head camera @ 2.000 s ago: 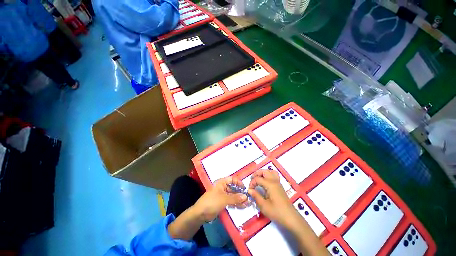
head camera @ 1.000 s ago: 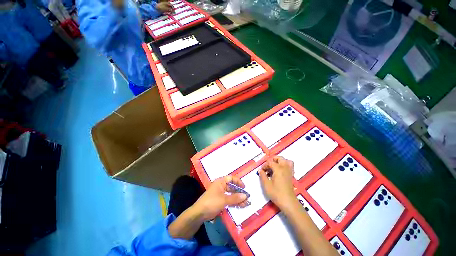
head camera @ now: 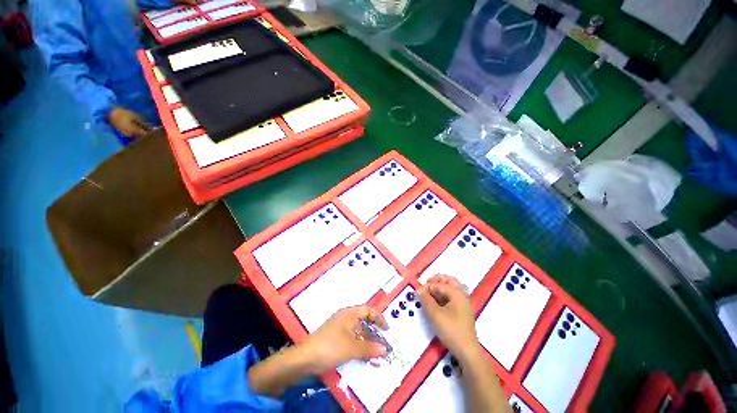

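Observation:
A red-orange foam tray [head camera: 297,216] holds white phone back covers in two rows, with dark camera dots at one end of each. My left hand [head camera: 349,337] is closed on a small shiny bluish strip [head camera: 374,332] above a cover in the row nearer me. My right hand [head camera: 449,310] is over the right end of the same cover [head camera: 386,365], beside its camera dots. Its fingertips are together; whether a small piece is between them is too small to tell.
Stacked foam trays [head camera: 267,165] with a black shallow tray [head camera: 250,83] on top lie further back. An open carton [head camera: 121,222] stands left of the bench. Crinkled plastic bags [head camera: 517,165] lie along the back. A person's hand [head camera: 129,123] is near the carton.
The view has shifted, and the trays appear further left. Both hands are now over another cover further along the near row. The other person's hand has come down beside the carton.

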